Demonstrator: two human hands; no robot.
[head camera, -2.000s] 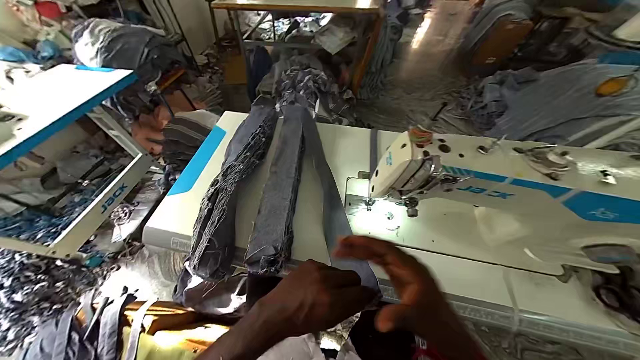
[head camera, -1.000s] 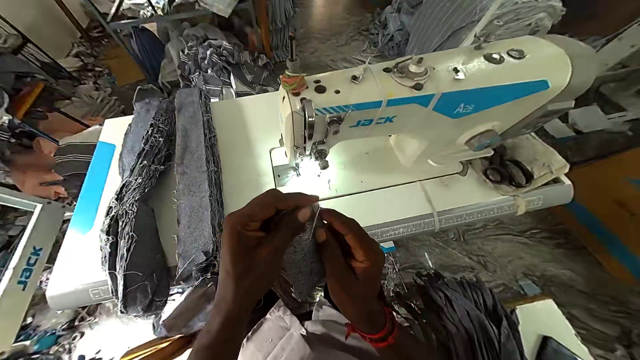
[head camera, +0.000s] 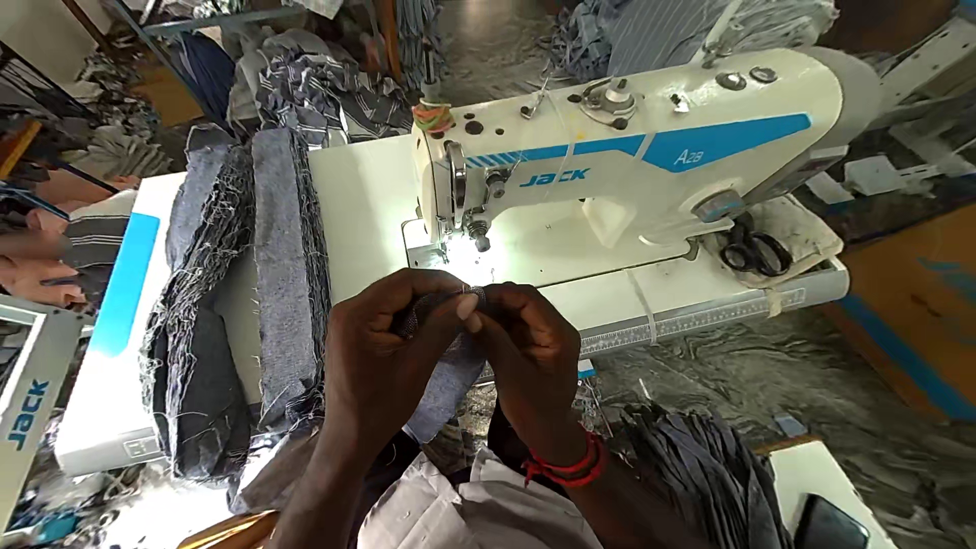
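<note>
Both hands meet in front of the needle area of a white and blue Jack sewing machine (head camera: 625, 160). My left hand (head camera: 389, 335) pinches a dark grey fabric piece (head camera: 446, 389) between thumb and forefinger. My right hand (head camera: 534, 351), with red thread round its wrist, pinches the same piece from the other side, thumb tips nearly touching. The fabric hangs down between the hands; its pinched edge is mostly hidden by the fingers. Left of the hands, two stacks of grey fabric strips with frayed edges, an outer stack (head camera: 206, 305) and an inner stack (head camera: 286, 267), lie on the machine table.
Black-handled scissors (head camera: 755, 253) lie on a cloth at the table's right end. A bundle of dark strips (head camera: 701, 473) hangs at lower right, beside a phone (head camera: 829, 524) on a white surface. Striped fabric (head camera: 328, 91) is heaped behind the table. Another machine table's frame (head camera: 30, 404) stands at left.
My hands were apart two seconds ago; one second ago they held a thread and the fabric before the needle. Now they are closer together, both pinching the fabric. The view has shifted right since the first frame.
</note>
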